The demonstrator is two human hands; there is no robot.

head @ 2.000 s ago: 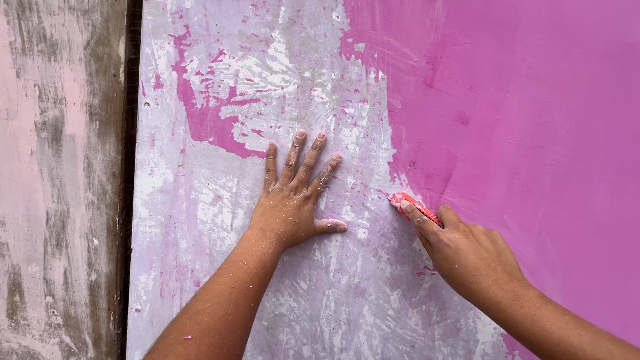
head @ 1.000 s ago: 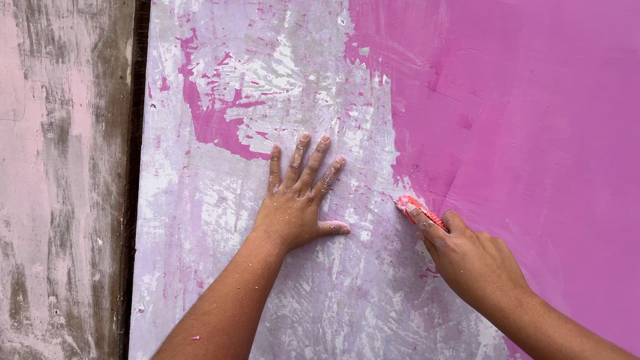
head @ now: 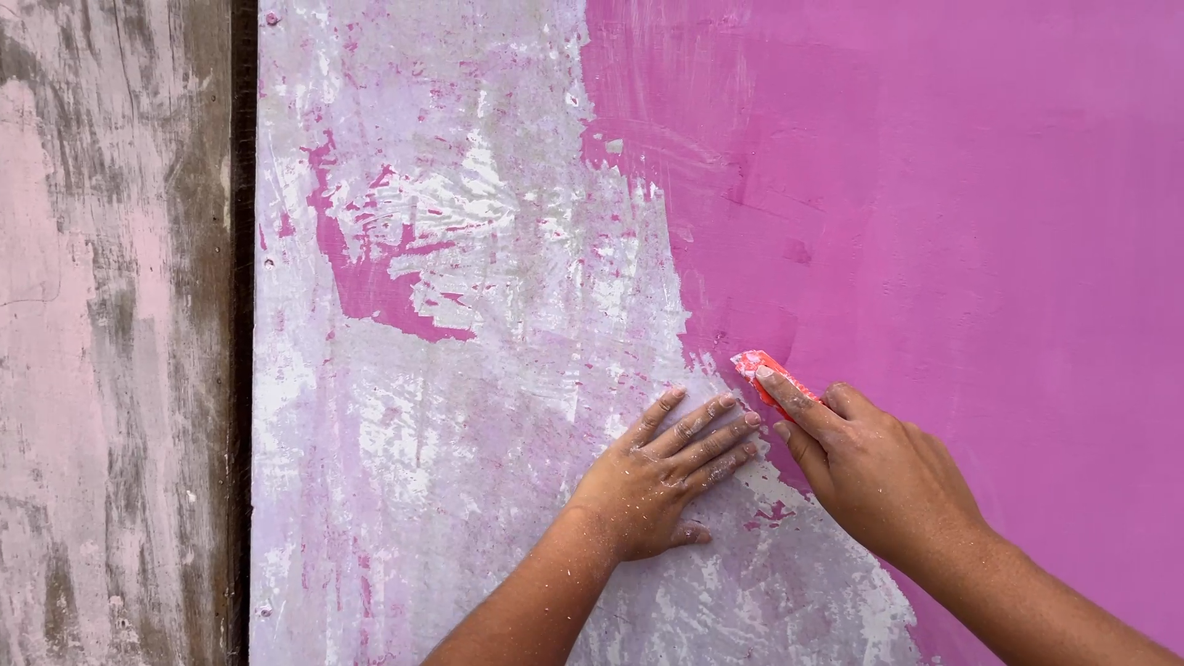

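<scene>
My left hand [head: 671,472] lies flat on the scraped, whitish-grey part of a painted panel [head: 518,444], fingers apart and pointing up and right, with paint dust on them. Just right of its fingertips, my right hand [head: 860,453] grips a small orange-red handheld scraper [head: 772,384], index finger laid along its top. The tool's tip is over the pink paint [head: 879,231], close to the ragged edge where pink meets bare surface; whether its blade touches cannot be told. White and pink residue coats the tool's front end.
An island of pink paint [head: 379,287] remains on the scraped area, upper left. A dark gap [head: 242,370] runs down the panel's left edge, with a weathered pale-pink wooden board [head: 111,324] beyond it. Small screw or nail heads [head: 272,18] show near the panel edge.
My left hand has shifted right along the panel, now near the tool, its fingers tilted further right. My right hand and the scraper have moved slightly onto the pink paint.
</scene>
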